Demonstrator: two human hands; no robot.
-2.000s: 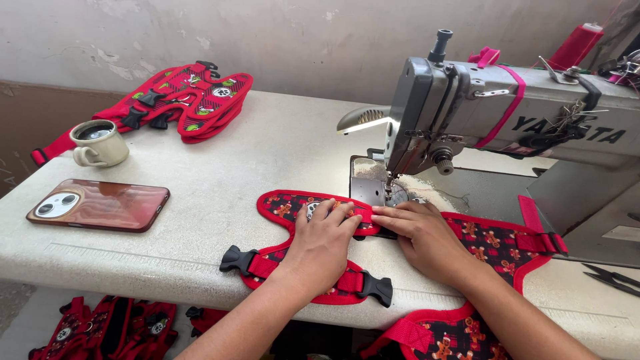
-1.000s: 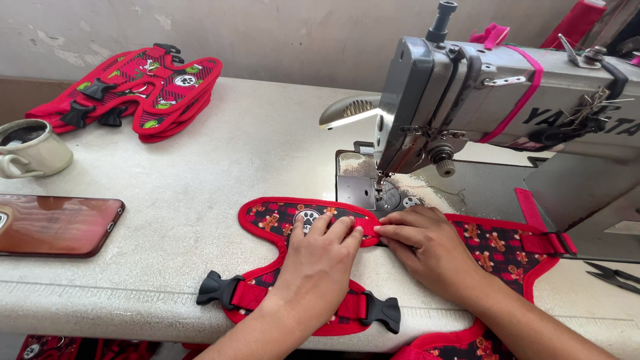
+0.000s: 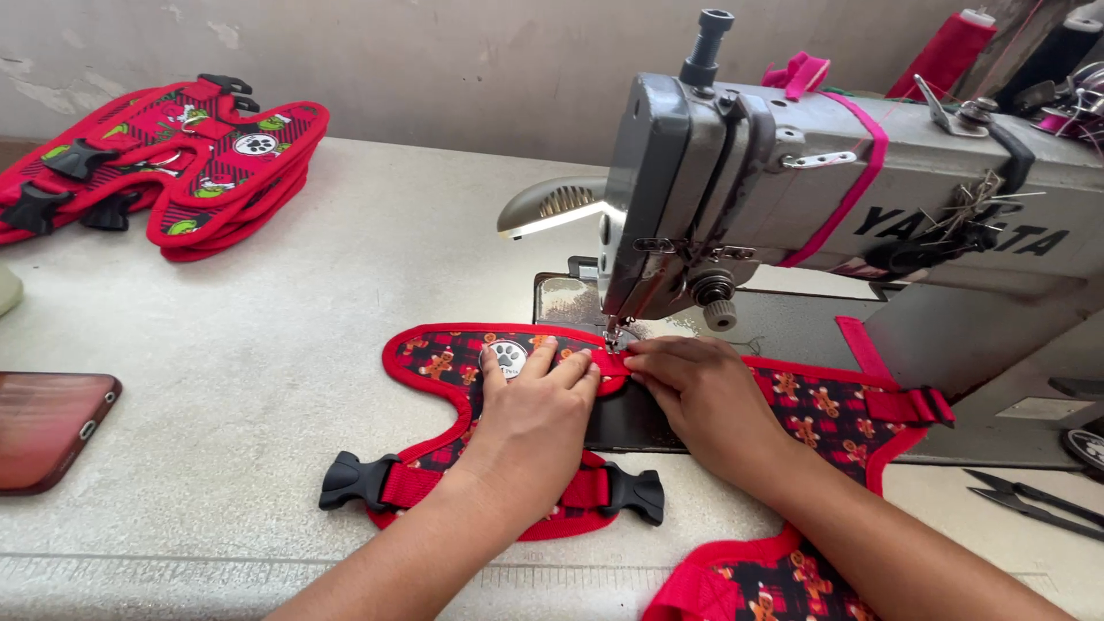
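A red-trimmed pet harness panel with gingerbread print (image 3: 431,358) lies on the table, its right end under the needle and presser foot (image 3: 613,335) of a Yamata sewing machine (image 3: 768,164). My left hand (image 3: 539,414) rests flat on it, fingers spread beside the round paw patch (image 3: 504,360). With bent fingers my right hand (image 3: 703,384) pinches the red strap edge just right of the presser foot. Black side-release buckle parts (image 3: 358,481) sit at both ends of the lower red webbing. Another printed panel (image 3: 819,410) extends right, behind and under my right forearm.
Stacked red harnesses (image 3: 241,181) lie at the back left, a phone (image 3: 56,431) at the left edge. A lit lamp (image 3: 552,205) stands left of the machine head. Thread snips (image 3: 1031,500) lie at the right. Red (image 3: 944,56) and dark thread cones stand behind the machine.
The panel's right end and my hands have moved closer to the needle, and the red strap edge is now at the presser foot. The view has moved nearer and to the right.
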